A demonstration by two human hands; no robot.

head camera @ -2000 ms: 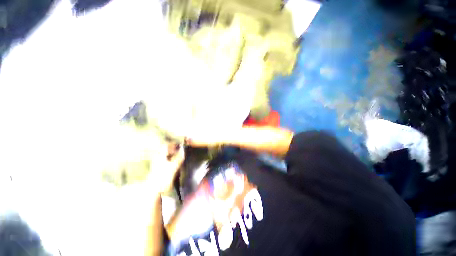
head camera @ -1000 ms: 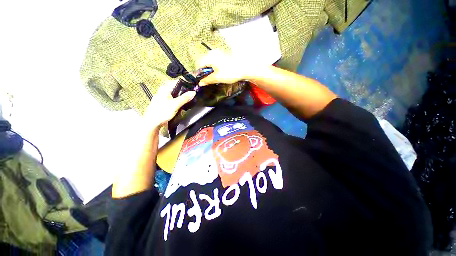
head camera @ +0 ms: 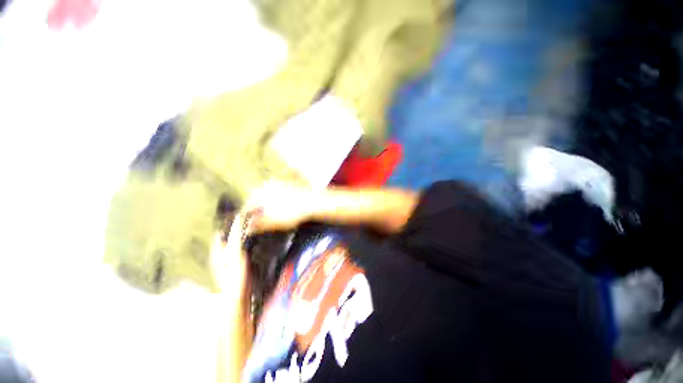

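The olive-green jacket (head camera: 161,224) lies on the white table in front of me, its dark trim blurred near my hands. My right hand (head camera: 277,206) is at the jacket's near edge, overexposed and blurred. My left hand (head camera: 228,250) is beside it at the same edge, also blurred. Both hands are close together with dark material between and below them. Their fingers are not clear, and no snips can be made out. More olive cloth (head camera: 307,56) extends to the top of the view.
The white tabletop (head camera: 52,187) is glaring at the left. A pink patch (head camera: 73,11) shows at the top left. A red object (head camera: 371,166) is beyond my right forearm. Blue floor (head camera: 479,90), a white bundle (head camera: 565,176) and black heaps (head camera: 629,97) are at the right.
The view has shifted and become blurred since the frame one second ago. The jacket and both hands now appear lower and farther left. Both hands remain at the jacket's near edge.
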